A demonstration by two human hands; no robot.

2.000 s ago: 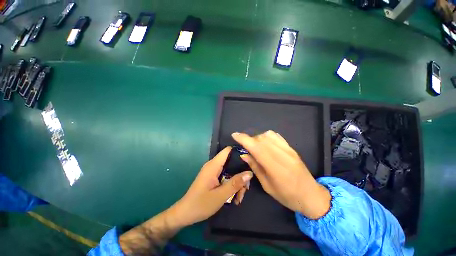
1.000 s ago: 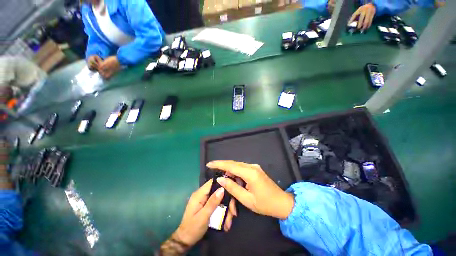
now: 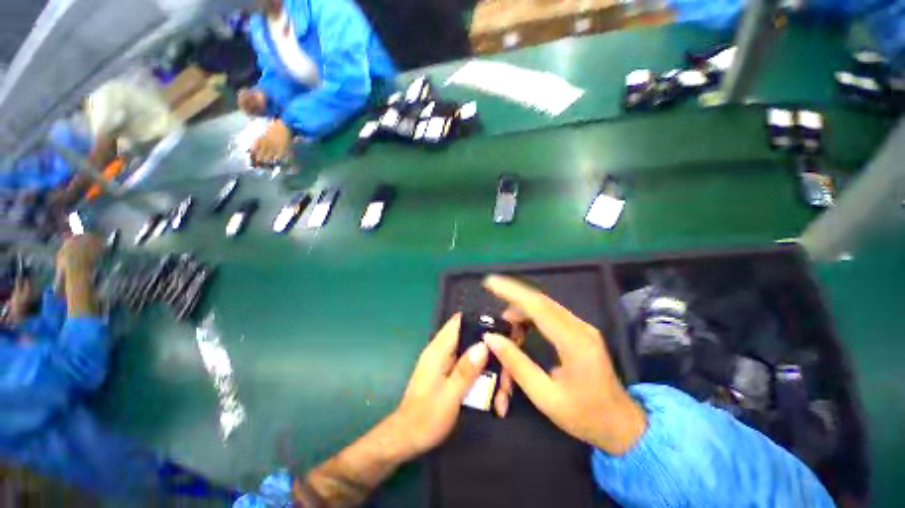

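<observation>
My left hand point(image 3: 434, 385) holds a black mobile phone point(image 3: 480, 389) upright over the left compartment of the black divided tray point(image 3: 609, 332). The phone's white label patch shows below my left thumb. My right hand point(image 3: 561, 362) is on the phone's upper end, with its thumb and fingertips around a small dark part point(image 3: 487, 322). The edges of this part are hidden by the fingers and blurred. Loose black and grey parts point(image 3: 663, 325) fill the right compartment.
Phones point(image 3: 506, 198) lie spaced along the green belt. A phone pile point(image 3: 425, 119) and white strips point(image 3: 516, 85) lie beyond. A label strip point(image 3: 218, 375) and a row of dark units point(image 3: 164, 282) lie at left. People in blue smocks sit across and at left. Metal post at right point(image 3: 863, 189).
The view has tilted up and turned, bringing in people and the far side. My right fingertips have shifted at the phone's upper end. My left hand still holds the phone.
</observation>
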